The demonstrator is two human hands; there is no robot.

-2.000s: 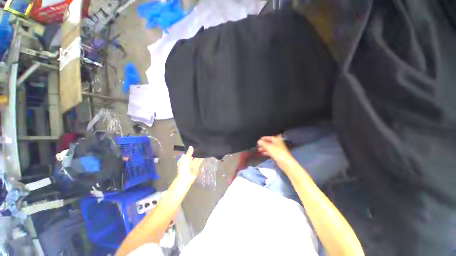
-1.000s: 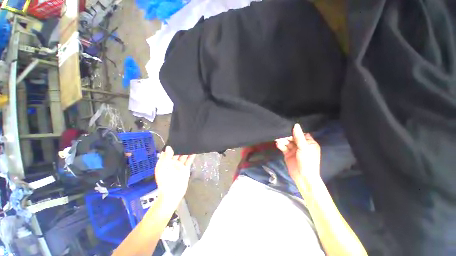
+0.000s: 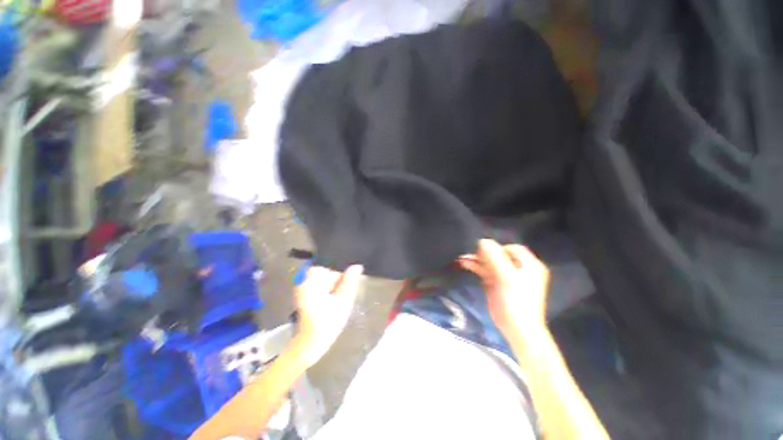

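Note:
A large black fabric garment piece (image 3: pixel 446 120) lies in front of me over a bundle, with its near edge towards my body. My left hand (image 3: pixel 326 301) pinches this edge at its left part between thumb and fingers. My right hand (image 3: pixel 513 279) pinches the same edge further right. The cloth between the hands is slack, with a curved fold above it. The picture is blurred, so the fingertips are not sharp.
More black cloth (image 3: pixel 687 215) hangs at the right. White sheets (image 3: pixel 266 112) lie on the floor behind the bundle. Blue plastic crates (image 3: pixel 225 279) stand at the left, beside a dark heap (image 3: pixel 69 331) and a metal frame (image 3: pixel 15 206). A wooden board (image 3: pixel 118 129) is at the upper left.
Since one second ago, my hands have moved closer together and the stretched edge has gone slack. My left hand has shifted right and slightly down. The view has become blurred.

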